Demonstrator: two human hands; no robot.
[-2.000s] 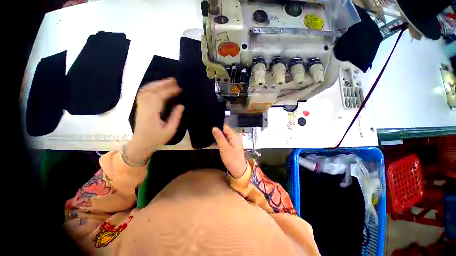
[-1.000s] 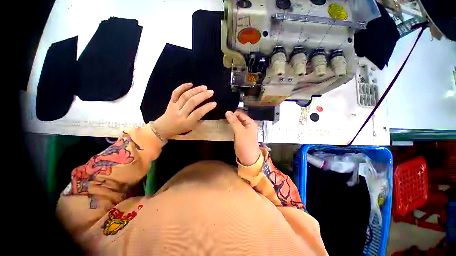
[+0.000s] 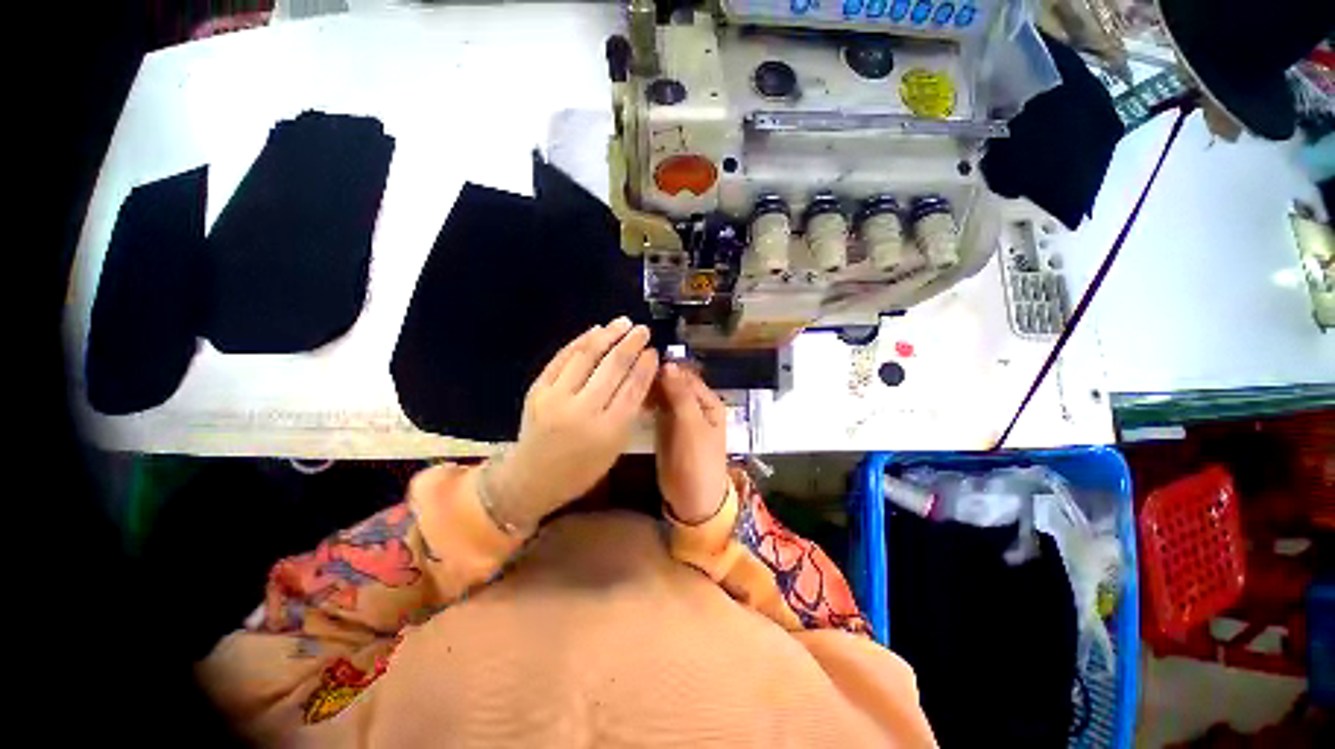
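Black cut panels (image 3: 505, 300) lie on the white table just left of the overlock machine (image 3: 820, 190), their right part reaching to the presser foot and needle area (image 3: 682, 300). My left hand (image 3: 589, 417) lies flat over the panels' lower right edge, fingers together and pointing at the needle area. My right hand (image 3: 691, 432) is beside it, its fingertips at the panel edge just below the needle area. The fingertips of both hands nearly touch. Whether the fingers pinch the cloth is hard to see.
Two stacks of black panels (image 3: 300, 234) lie side by side on the table (image 3: 264, 432) at the left. A blue basket (image 3: 874, 585) with black cloth and clear plastic stands at the lower right. A red basket (image 3: 1190, 549) is beyond it. A dark cord (image 3: 1098, 278) crosses the table at right.
My left hand has moved right, from over the panels to beside my right hand at the needle area. The upper panel has turned, its top end now angled. The camera view has shifted.
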